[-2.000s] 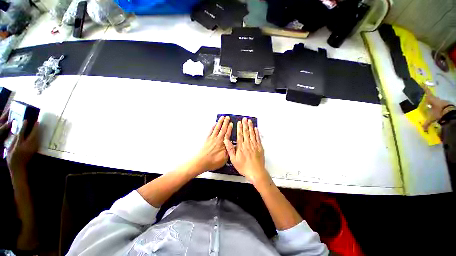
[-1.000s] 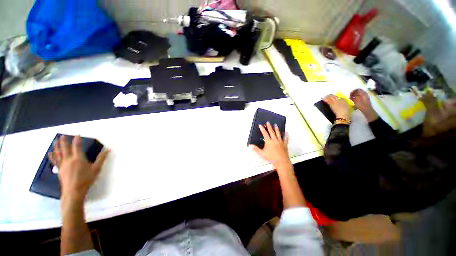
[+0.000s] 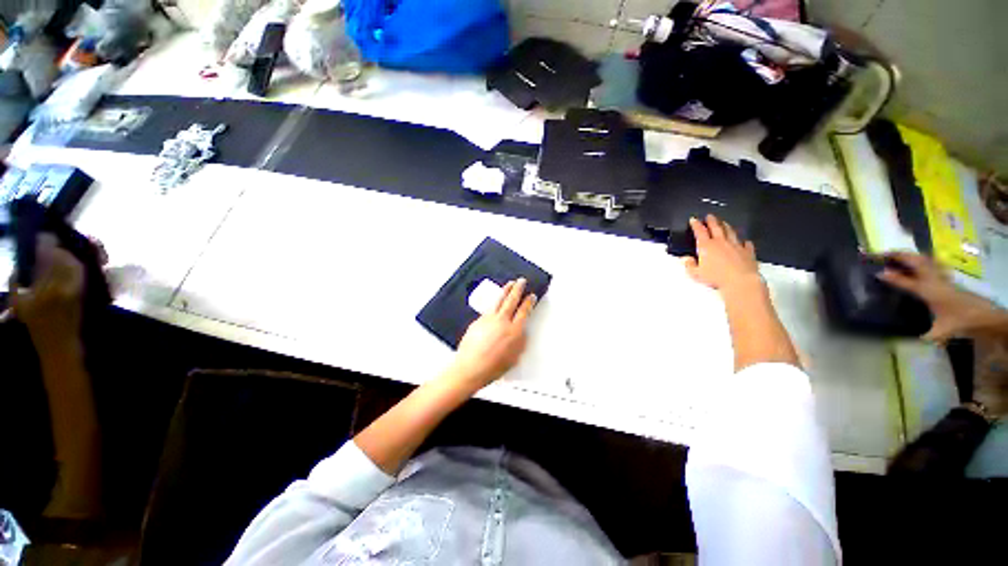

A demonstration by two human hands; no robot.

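An open black box base [image 3: 451, 301] lies tilted on the white tabletop in front of me, with a pale rounded device [image 3: 483, 295] in its middle. My left hand [image 3: 497, 334] rests on the right part of the base, its fingertips beside the device and partly over it. My right hand [image 3: 726, 265] reaches forward; its fingertips touch the near edge of a flat black cover blank [image 3: 707, 188] at the back right. Whether the fingers grip it is not clear.
A stack of black lettered pieces [image 3: 594, 155] and white crumpled tissue [image 3: 483, 178] stand on the black strip. A neighbour's hand [image 3: 940, 299] at the right holds a blurred black box [image 3: 868, 294]. Another neighbour's hands [image 3: 50, 287] are at the left edge. A blue bag [image 3: 426, 33] lies behind.
My right hand has left the closed black box and moved to the cover blank. That box is now by the right neighbour's hand. The open base sits nearer my middle, under my left hand.
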